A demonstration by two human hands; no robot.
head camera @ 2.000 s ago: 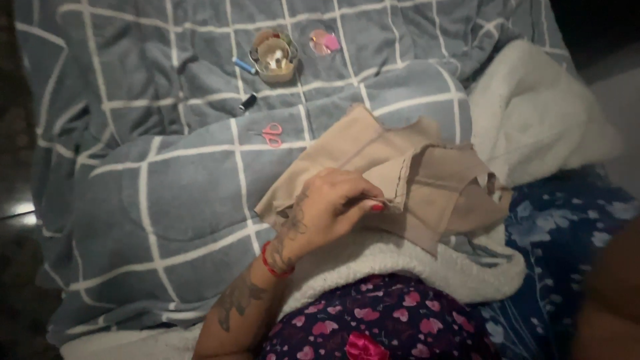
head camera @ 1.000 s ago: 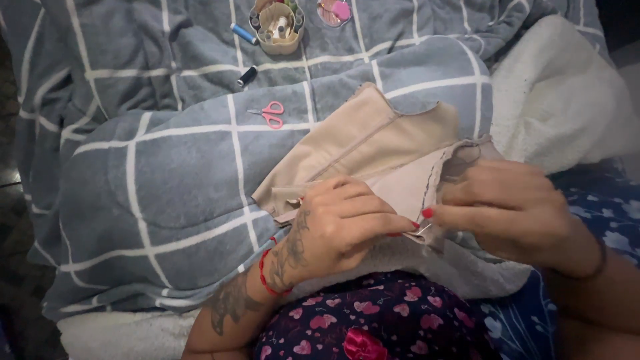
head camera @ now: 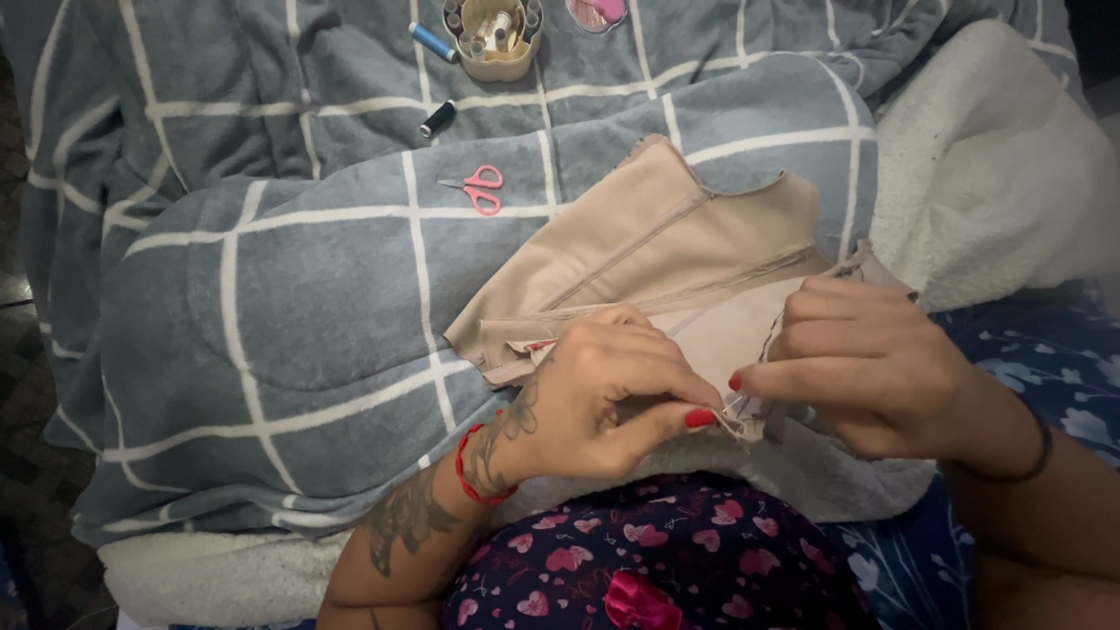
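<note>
A beige fabric garment (head camera: 647,236) with visible seams lies across my lap, over the blanket. My left hand (head camera: 621,394) pinches the garment's near edge between thumb and forefinger. Close by on its right, my right hand (head camera: 857,367) is closed at the same edge, beside a line of dark stitches. A thin, bright sliver, perhaps a needle (head camera: 728,409), shows between the fingertips; which hand grips it is hard to tell. Pink-handled small scissors (head camera: 484,189) rest on the blanket, up and left of the garment, blades slightly apart.
A grey blanket with white lines (head camera: 324,280) spreads beneath everything. Toward the top are a dark thread spool (head camera: 437,118), a blue thread spool (head camera: 432,41), a beige container (head camera: 499,66) of spools and a round case with pink on it (head camera: 598,12). White fleecy cloth (head camera: 989,166) lies at right.
My right hand, out of sight on the garment two seconds ago, came in from the right and now works beside my left hand. More of the garment's stitched edge lies between both hands.
</note>
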